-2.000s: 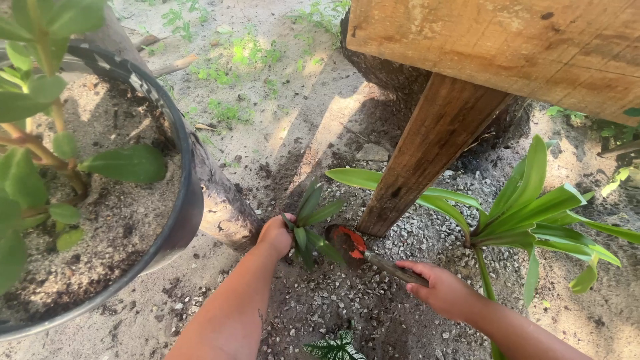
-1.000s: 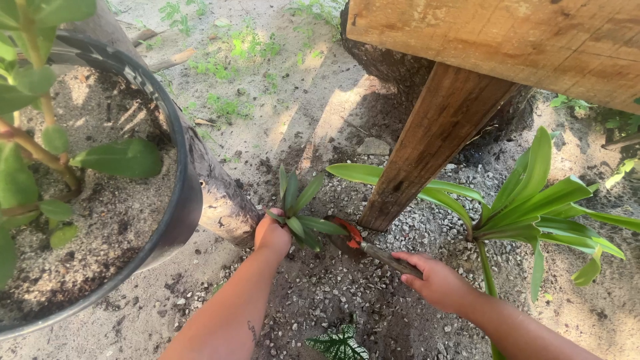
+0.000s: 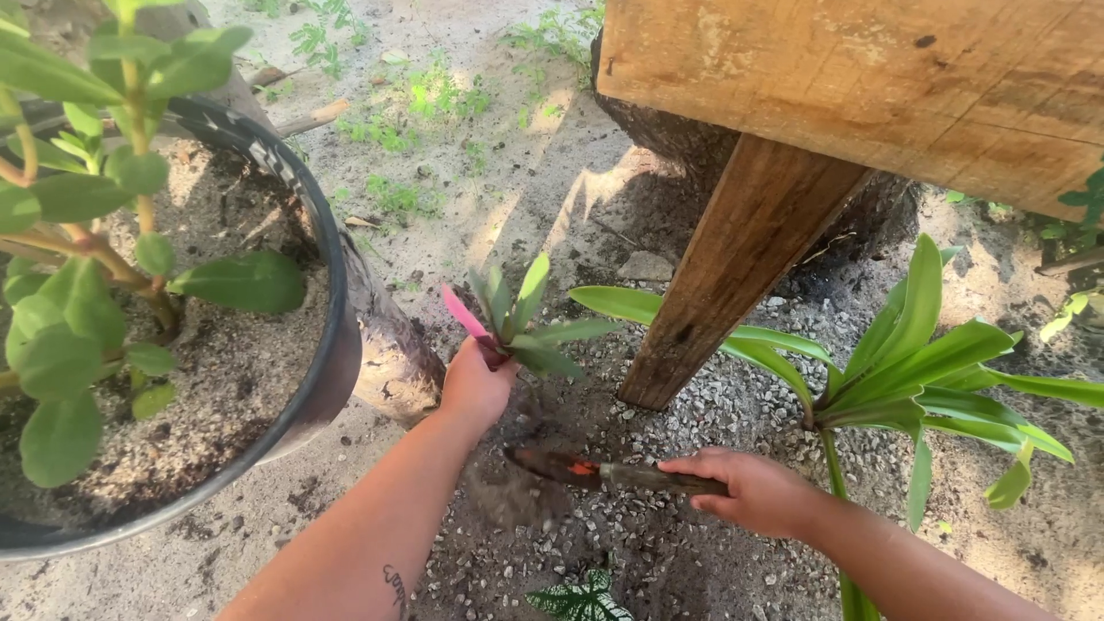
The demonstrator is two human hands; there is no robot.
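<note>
My left hand [image 3: 476, 385] grips the base of a small leafy plant [image 3: 528, 332], whose leaves are green with one pink underside showing. My right hand [image 3: 749, 492] is closed around the handle of a hand trowel [image 3: 638, 476]. The trowel's dirty blade, with a patch of orange, points left, just above disturbed dark soil [image 3: 517, 500] and below the held plant. Gravel [image 3: 604, 526] lies around that soil. The roots of the held plant cannot be made out.
A large black pot [image 3: 332, 345] with a succulent [image 3: 73, 328] stands at left beside a log [image 3: 388, 345]. A wooden post [image 3: 742, 267] under a plank [image 3: 845, 78] rises right of centre. A strappy-leaved plant [image 3: 906, 388] grows at right, a white-veined one [image 3: 582, 599] at the bottom.
The trowel blade has moved from beside the small plant's leaves to lower down, over the soil. The small plant has turned in my left hand, and a pink leaf underside now shows.
</note>
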